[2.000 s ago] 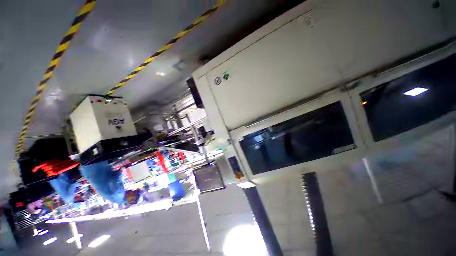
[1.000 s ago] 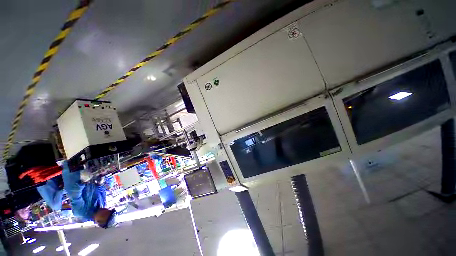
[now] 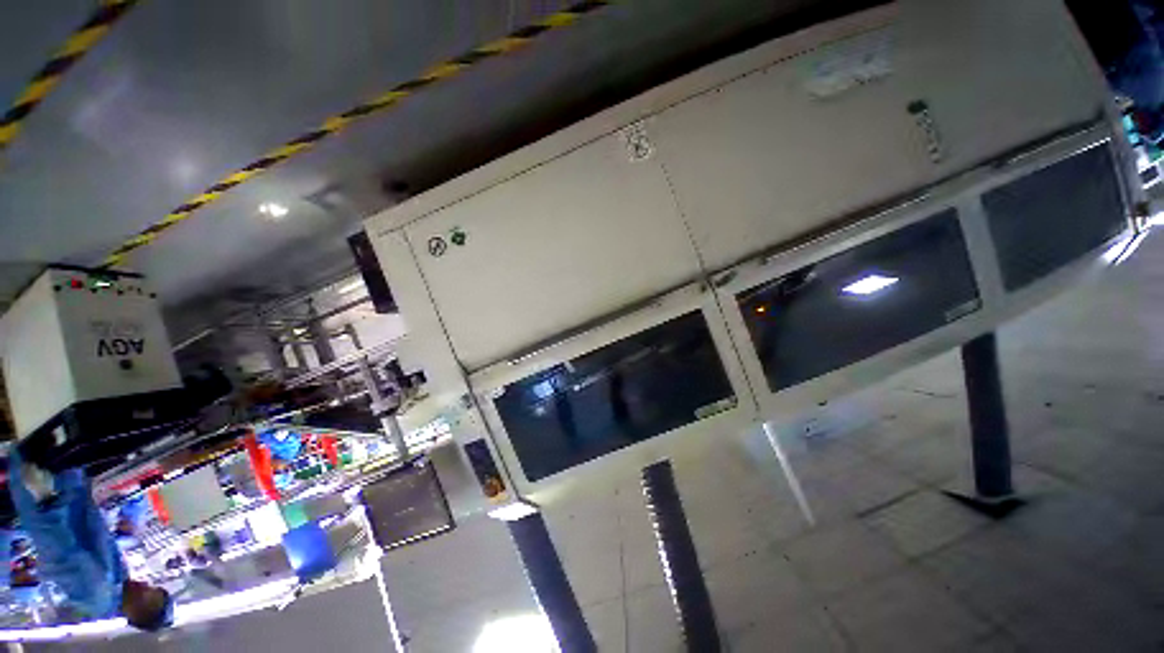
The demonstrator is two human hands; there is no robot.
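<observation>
The picture is upside down and tilted. Neither of my hands is in view. Nearest in front of me is a long cream machine cabinet [image 3: 549, 268] with dark windows [image 3: 619, 396] along one side. Dark ribbed exhaust hoses [image 3: 683, 555] run from it toward the tiled ceiling. A small dark control panel [image 3: 485, 469] sits on its near end. A white AGV cart [image 3: 109, 338] with a black part stands at the left.
A person in a blue smock [image 3: 64, 542] is at the lower left, beside a brightly lit bench [image 3: 230, 542] with red hanging pieces. Yellow-black tape [image 3: 345, 117] crosses the grey floor at the top. Conveyor rails [image 3: 287, 370] join the machine's end.
The view has turned, so the cabinet, cart and bench have shifted left. More of the cabinet's far end shows at the right. The person's head now shows clearly, unlike two seconds ago.
</observation>
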